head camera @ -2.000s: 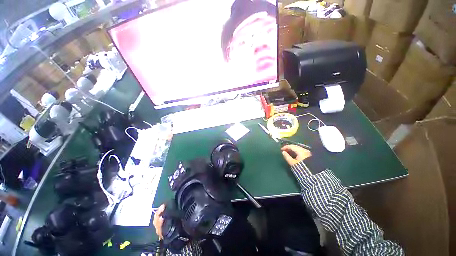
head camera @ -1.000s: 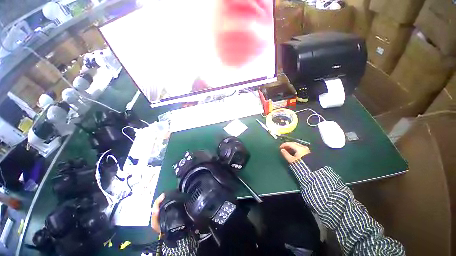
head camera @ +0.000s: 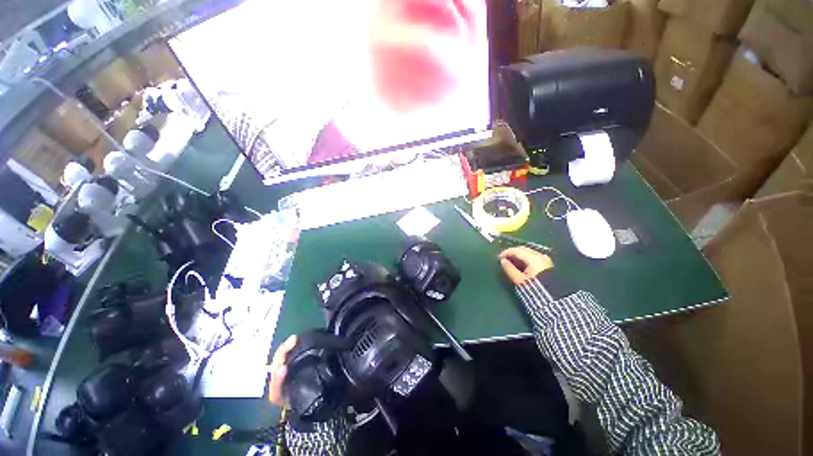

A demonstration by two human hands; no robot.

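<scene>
A black multi-lens camera [head camera: 379, 343] is at the bench's front edge, its central head and side balls facing up and towards me. My left hand [head camera: 280, 372] grips the side camera head [head camera: 314, 376] at the lower left; most of the fingers are hidden behind it. The other side camera head [head camera: 430, 269] is over the green bench top. A thin rod sticks out below it. My right hand [head camera: 525, 264] rests on the bench with fingers curled, next to a thin dark tool [head camera: 521, 241]; whether it holds anything is unclear.
A yellow tape roll [head camera: 501, 211], white mouse [head camera: 591, 233], red box [head camera: 495, 169] and black label printer [head camera: 579, 98] are at the back right. The monitor [head camera: 348, 80] shows a glaring picture with red blur. White cables and paper [head camera: 234, 312] and black cameras [head camera: 134, 392] are at left.
The camera has shifted right and turned slightly in my left hand. The monitor picture went from a face to a red blur. My right hand has stayed in place.
</scene>
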